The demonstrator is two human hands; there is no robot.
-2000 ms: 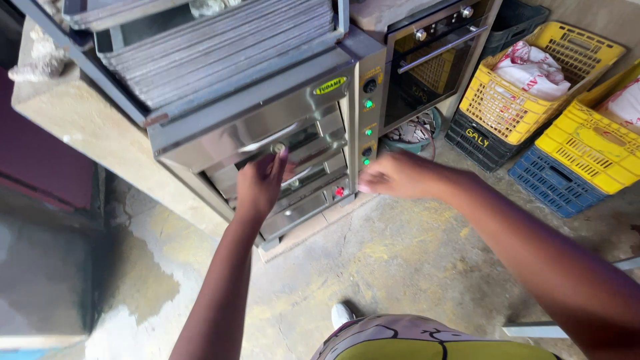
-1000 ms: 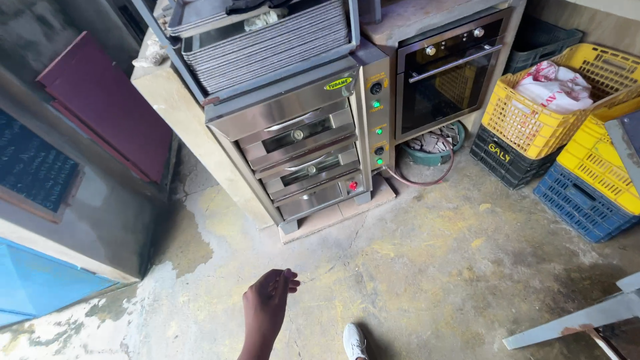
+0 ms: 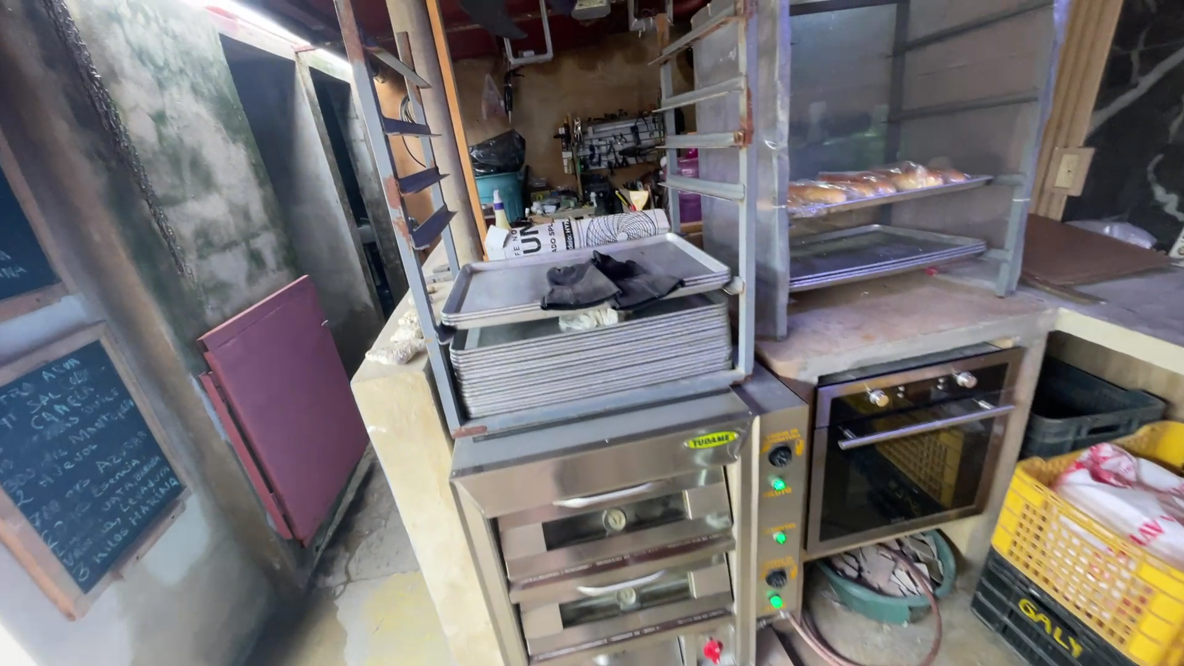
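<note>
Neither my left hand nor my right hand shows in the head view. A two-door stainless steel deck oven stands in the middle, both doors closed, with green lights lit on its control panel. Above it, a metal rack holds a thick stack of sheet pans. A sheet pan over that stack bears dark cloth mitts or gloves. White crumpled material lies just below that pan. At the right, a covered rack holds a tray of wrapped bread.
A built-in oven sits under the concrete counter. Below it are a green basin and a hose. Yellow and black crates stand at the right. A maroon panel and a framed chalkboard are at the left.
The view has swung up to the racks. Both hands were by the deck oven two seconds ago; one hand showed over the floor one second ago. Now neither is in view.
</note>
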